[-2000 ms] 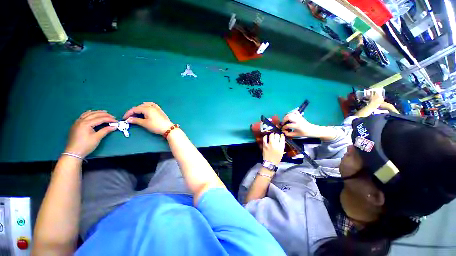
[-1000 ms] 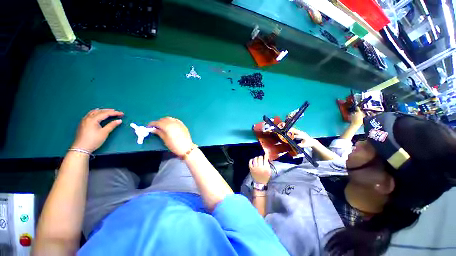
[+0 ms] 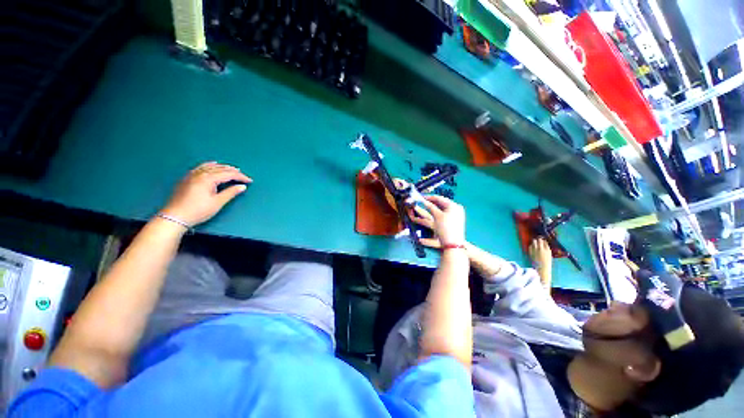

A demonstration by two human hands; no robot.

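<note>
My left hand [image 3: 208,194] rests low over the green mat, empty, with a gap between thumb and fingers. My right hand [image 3: 443,220] is stretched out to the right, its fingertips on a small white three-pointed hub bracket [image 3: 414,198] at the centre of a black three-leg assembly [image 3: 387,170]. The fingers partly hide the bracket, and whether it touches the assembly is unclear. The assembly lies over a red-brown fixture [image 3: 373,206] with white holders. Another white bracket [image 3: 359,143] shows by the upper leg end.
Another person [image 3: 522,326] in grey sits close at the right, an arm beside mine. Small black parts [image 3: 440,170] lie behind the assembly. Black trays [image 3: 285,37] stand beyond the bench, near a yellow-wrapped post [image 3: 188,24]. A red stop button [image 3: 34,339] is at lower left.
My right hand has moved right with the white bracket to the black assembly. My left hand has let go of the bracket. The view has turned right, and the neighbour leans lower.
</note>
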